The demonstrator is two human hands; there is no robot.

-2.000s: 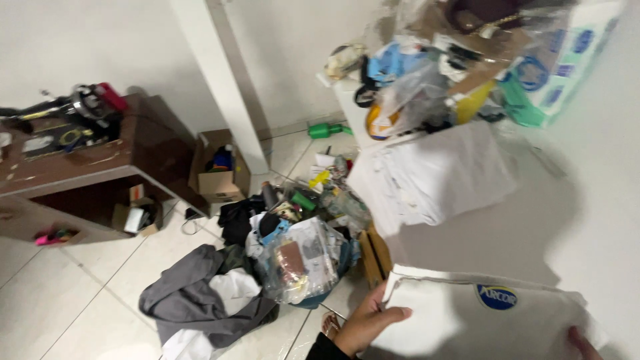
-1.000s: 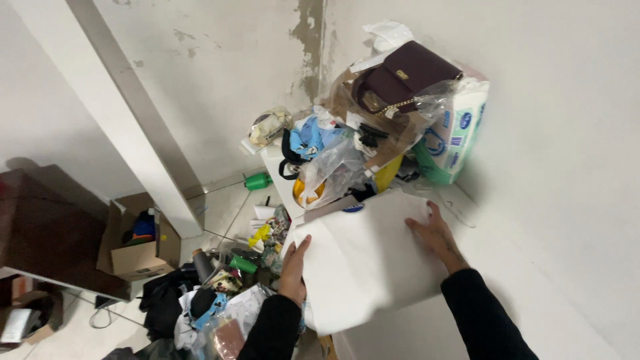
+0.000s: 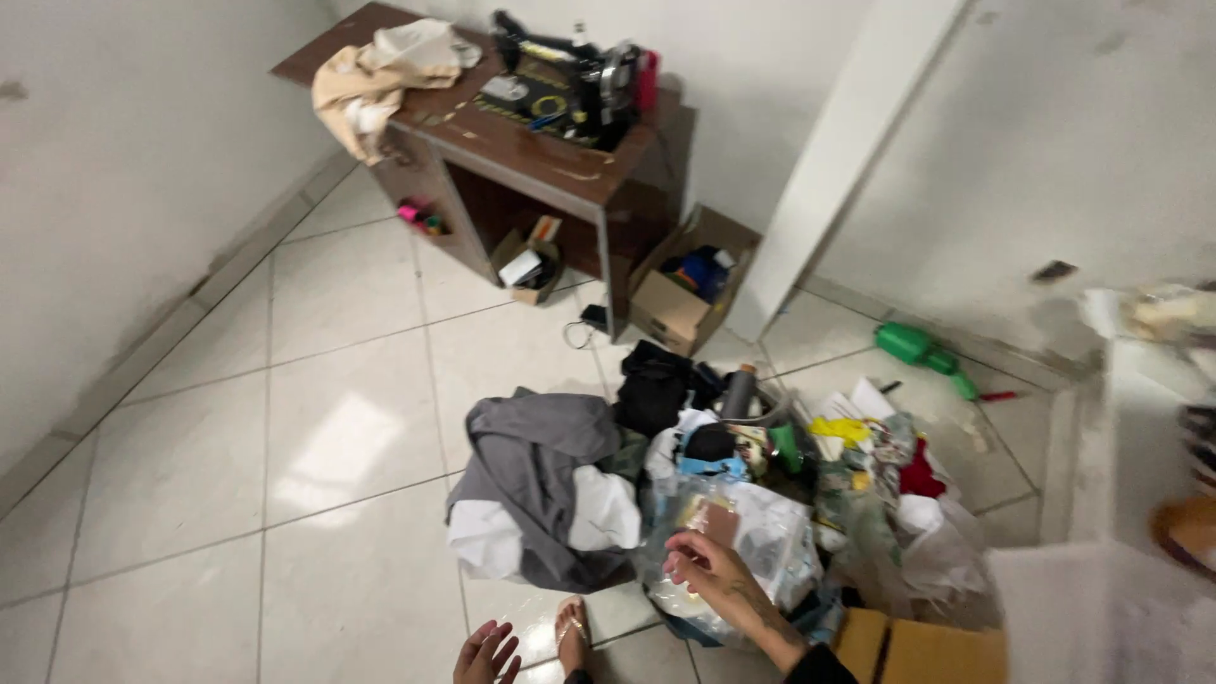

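My right hand (image 3: pixel 717 575) is in the air over a clear plastic bag (image 3: pixel 679 503) in the floor pile, fingers loosely curled and holding nothing. Low in the view, my left hand (image 3: pixel 487 654) has its fingers apart, also with nothing in it, beside my sandalled foot (image 3: pixel 571 632). A grey cloth (image 3: pixel 541 456) with white pieces (image 3: pixel 605 508) lies heaped just ahead of my hands. Black fabric (image 3: pixel 655 385), a yellow scrap (image 3: pixel 841 430) and a red scrap (image 3: pixel 920 472) are among the pile. White material (image 3: pixel 1092 608) lies at the lower right.
A black sewing machine (image 3: pixel 579 85) stands on a brown wooden cabinet (image 3: pixel 513 176), with beige cloth (image 3: pixel 370 90) at its far end. An open cardboard box (image 3: pixel 679 304) sits beside it, near a white post (image 3: pixel 836 180). A green plastic object (image 3: pixel 917 351) lies by the wall. Cardboard (image 3: pixel 921 651) is at lower right.
Both hands have let go of the white item they held in the earlier frames. The view has swung left, towards the floor pile and the sewing machine.
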